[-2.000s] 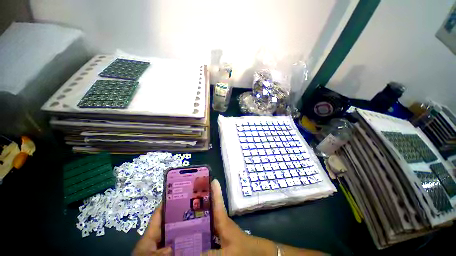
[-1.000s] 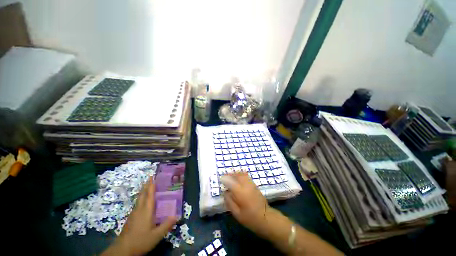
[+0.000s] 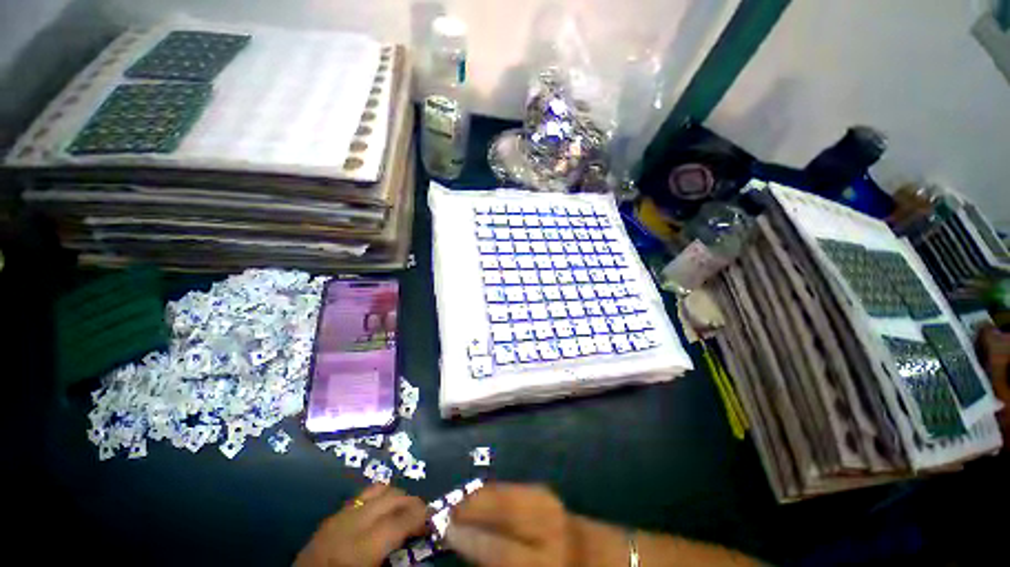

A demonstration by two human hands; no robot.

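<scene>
A small dark board panel with white squares [image 3: 416, 550] lies at the bottom centre, partly covered by my fingers. My left hand [image 3: 371, 529] holds its left side. My right hand [image 3: 515, 526] is over its right side with fingertips together; a white piece [image 3: 441, 522] shows at the fingertips, and the grip is blurred. The smartphone [image 3: 353, 357], screen lit pink-purple, lies flat beside a loose heap of white square pieces [image 3: 222, 360]. A few loose pieces [image 3: 401, 452] lie below the phone, and a single one [image 3: 481, 455] lies above my right hand.
A white padded stack [image 3: 460, 382] bears a grid of white squares. Sheet stacks with green panels stand left [image 3: 277, 105] and right [image 3: 853, 432]. A green panel [image 3: 111, 321], bottle [image 3: 444, 105], silver-filled bag [image 3: 557, 127], black round item [image 3: 692, 181] and yellow tool [image 3: 722, 388] surround them. A person's hand shows far right.
The phone has left my hands and lies on the tabletop. My right hand has moved from the padded stack's front down to the small panel; my left hand has moved from the phone to it.
</scene>
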